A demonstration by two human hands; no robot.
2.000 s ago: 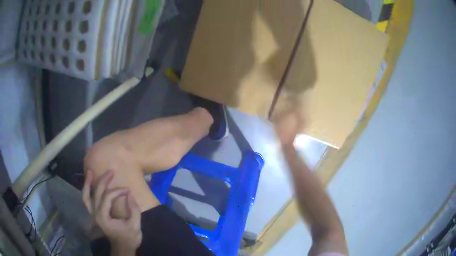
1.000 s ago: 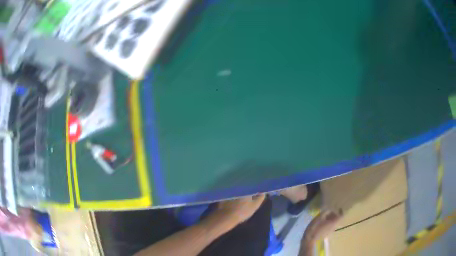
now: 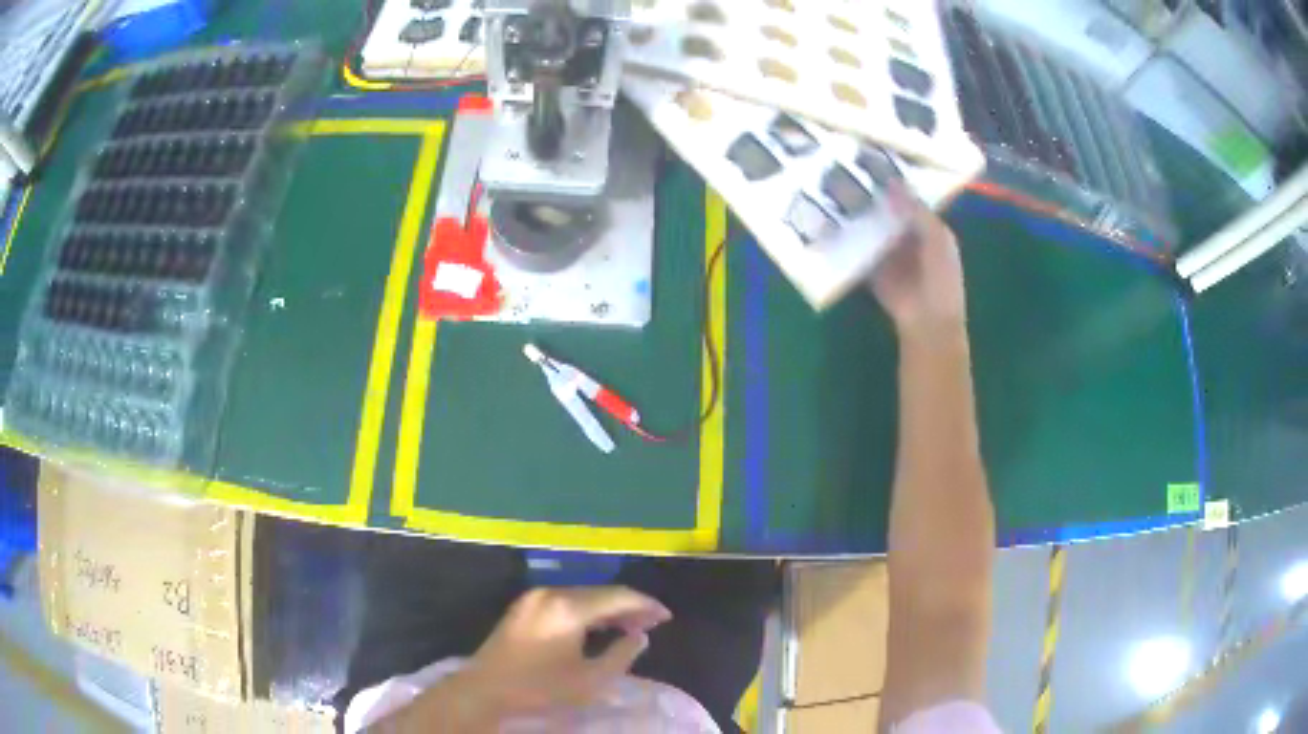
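Note:
My right hand (image 3: 921,265) reaches over the bench to the corner of a white foam tray (image 3: 825,280) that holds several dark units (image 3: 846,189). Its fingertips are blurred at the tray's right edge beside a unit; whether they grip tray or unit cannot be told. A second foam tray (image 3: 803,65), with tan empty pockets and some dark units, overlaps it. My left hand (image 3: 585,628) is above my lap, below the bench edge, with curved fingers apart and nothing visible in it.
The hand press (image 3: 552,158) stands at centre with a red tag (image 3: 459,273) on its base. Nippers (image 3: 581,399) lie open before it. A blister tray (image 3: 158,244) of black parts is at left, another (image 3: 1054,129) at right. A marked carton (image 3: 136,574) is below the bench.
The view has swung from the floor carton and stool up to the bench and press. My right hand has moved from near the carton up to the foam tray. My left hand remains low.

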